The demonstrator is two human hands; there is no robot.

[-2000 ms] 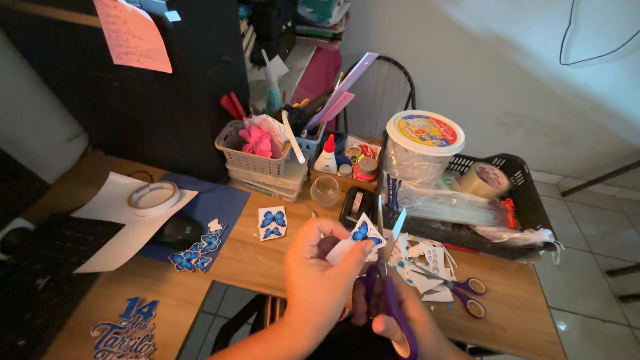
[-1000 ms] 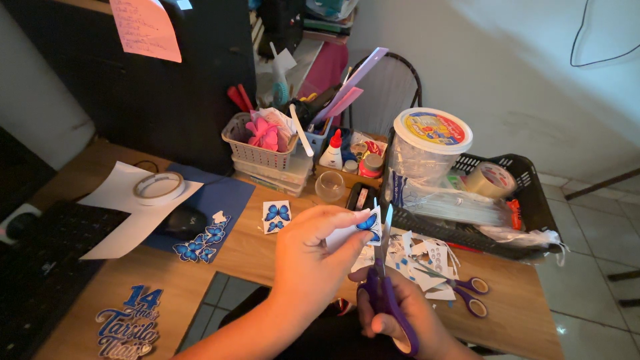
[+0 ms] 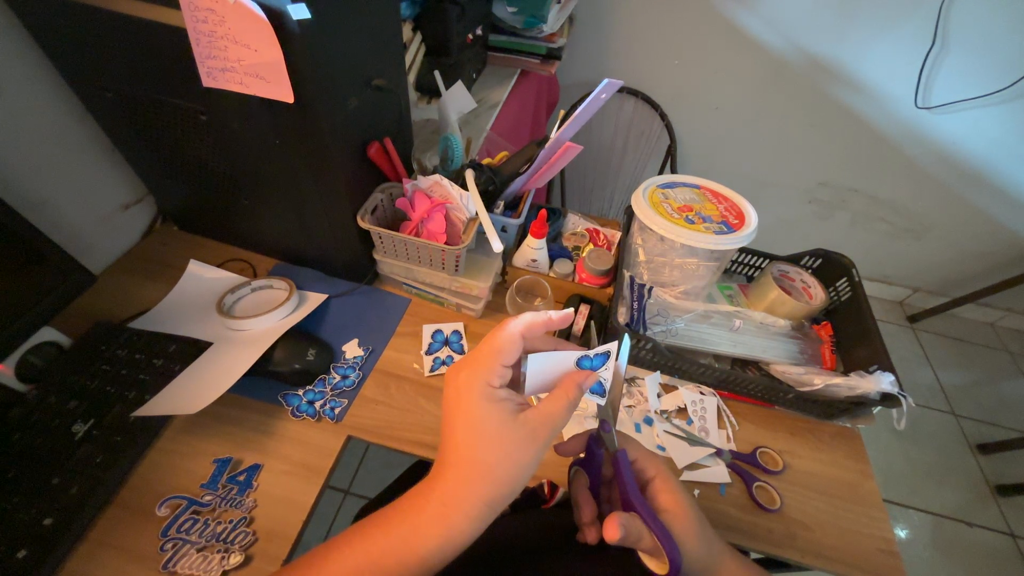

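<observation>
My left hand (image 3: 512, 392) pinches a white paper piece (image 3: 552, 371) printed with a blue butterfly. My right hand (image 3: 632, 496) has its fingers in the handles of purple scissors (image 3: 620, 456), whose blades lie at the right edge of the paper. To the left on the table is a small card with two blue butterflies (image 3: 443, 342). Cut-out blue butterflies (image 3: 324, 392) rest together on a blue sheet (image 3: 384, 308). A second pair of scissors (image 3: 748, 468) lies among white paper scraps (image 3: 680, 420) at the right.
A black plastic basket (image 3: 860, 336) holds a lidded tub (image 3: 692, 216) and clear tape (image 3: 788, 290). Behind my hands stand a grey basket (image 3: 416, 252), a glue bottle (image 3: 534, 244) and a small clear cup (image 3: 529, 296). At left are a keyboard (image 3: 80, 416), a mouse (image 3: 296, 358) and a tape roll (image 3: 258, 302).
The butterfly paper has turned in my left hand, and its butterfly now faces up beside the blades. My right hand still holds the scissors.
</observation>
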